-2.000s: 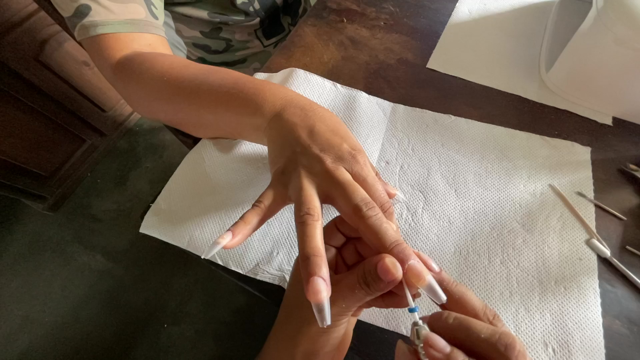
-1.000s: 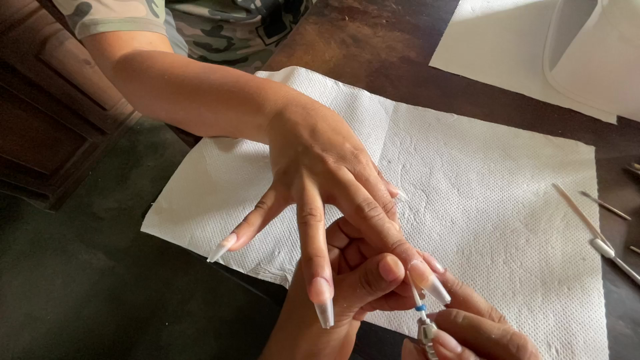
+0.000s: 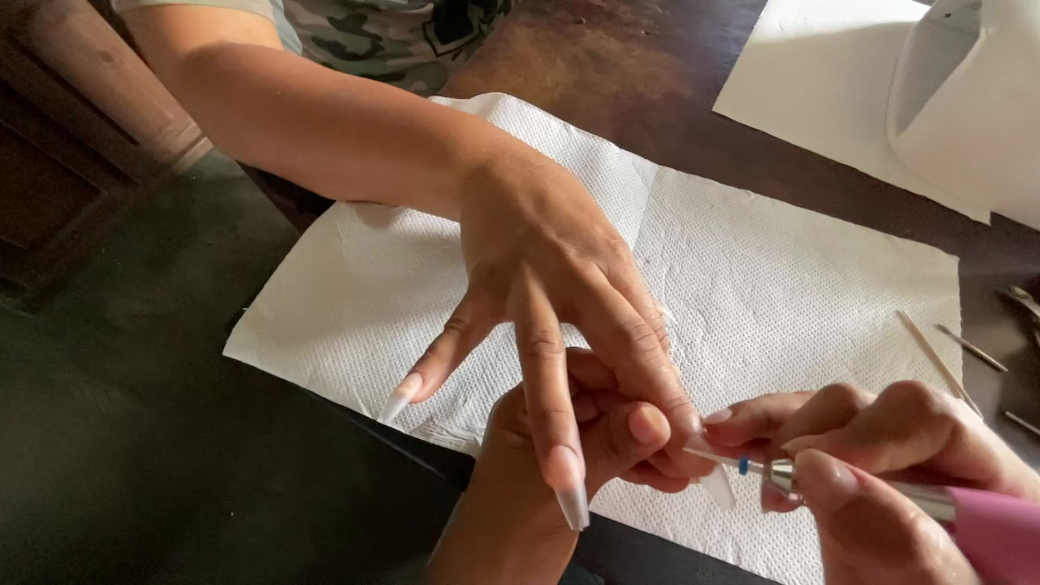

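My left hand (image 3: pixel 601 439) is closed around a finger of another person's hand (image 3: pixel 552 236), its thumb against that finger's side. In my right hand (image 3: pixel 886 455) is an electric nail drill (image 3: pixel 926 497) with a pink and silver handpiece. The drill's thin bit (image 3: pixel 711 457), with a blue band, lies at the held finger's tip, by the nail's base; exact contact cannot be told. Long, pale, tapered nails show on the person's spread fingers. Beneath the hands a white paper towel (image 3: pixel 796 301) covers part of the dark wooden table.
At the right edge lie a thin stick (image 3: pixel 941 364), a slim metal tool (image 3: pixel 972 348) and other metal implements (image 3: pixel 1020 301). A white curved device (image 3: pixel 975 122) stands on white paper (image 3: pixel 800 65) at the upper right. A carved wooden panel (image 3: pixel 65 154) is at the left.
My right hand has moved up and to the right, and the drill has turned from pointing steeply up to lying nearly level. More of the handpiece shows. My left hand keeps its hold on the finger.
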